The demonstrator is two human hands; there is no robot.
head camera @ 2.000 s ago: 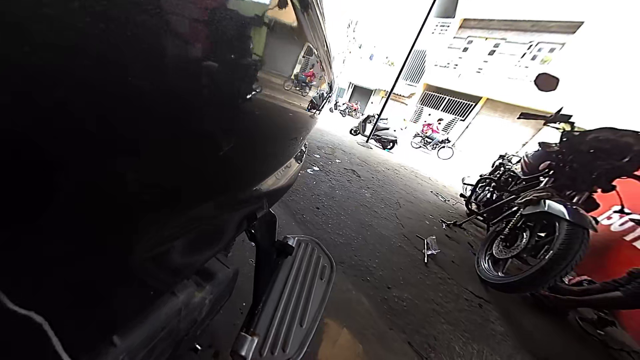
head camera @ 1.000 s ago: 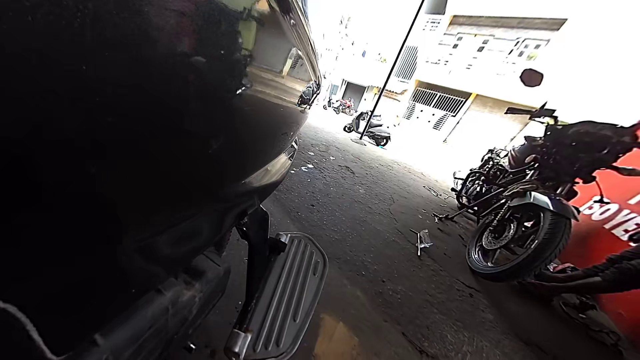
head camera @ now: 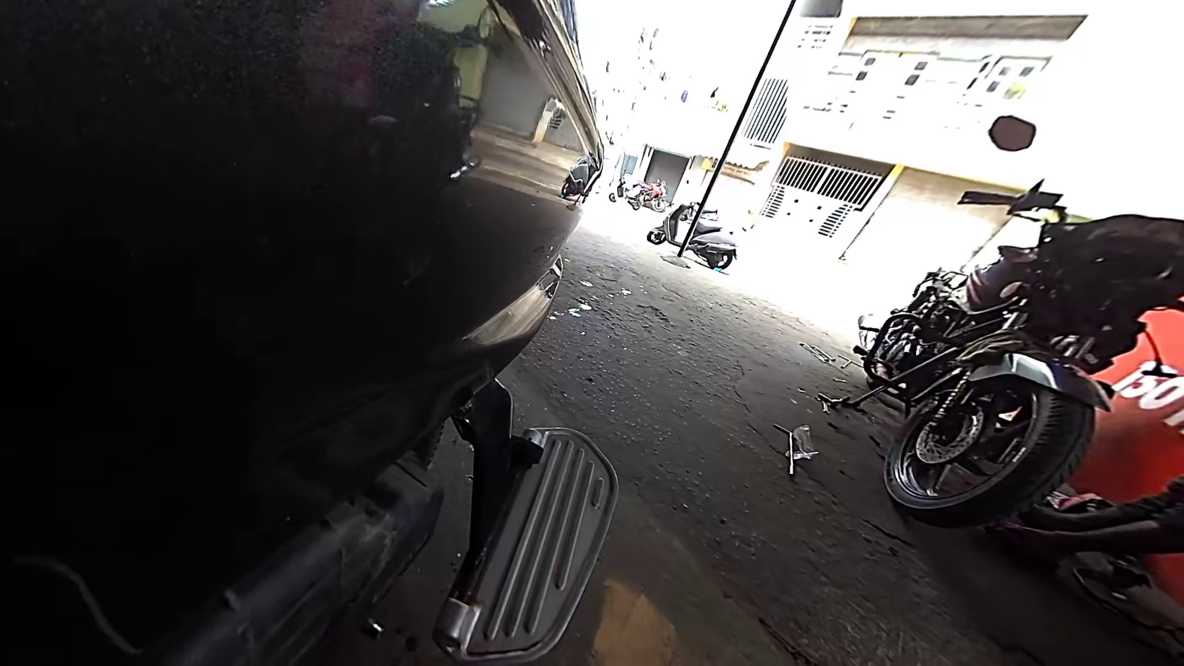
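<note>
Neither my left hand nor my right hand shows in the head view. Glossy black bodywork point(head camera: 324, 259) of a vehicle, probably a scooter, fills the left side very close to the camera, much of it in deep shadow. Below it a ribbed metal footboard point(head camera: 541, 546) juts out on a black bracket point(head camera: 490, 444) over the ground. Its surface is grey with raised ridges and a rounded outer edge. The lower casing point(head camera: 314, 564) beside it is dark and hard to make out.
A motorcycle point(head camera: 990, 398) leans at the right, with a person's arms point(head camera: 1101, 527) low behind its wheel. A tool and clear plastic point(head camera: 800, 447) lie on the asphalt. Farther off are a parked scooter point(head camera: 694, 236), a pole point(head camera: 737, 129) and a gate point(head camera: 823, 194). A red panel point(head camera: 1142, 407) bears writing.
The rider in red on a two-wheeler, seen before the gate two seconds ago, is out of view. The footboard and the parked motorcycle have not plainly moved.
</note>
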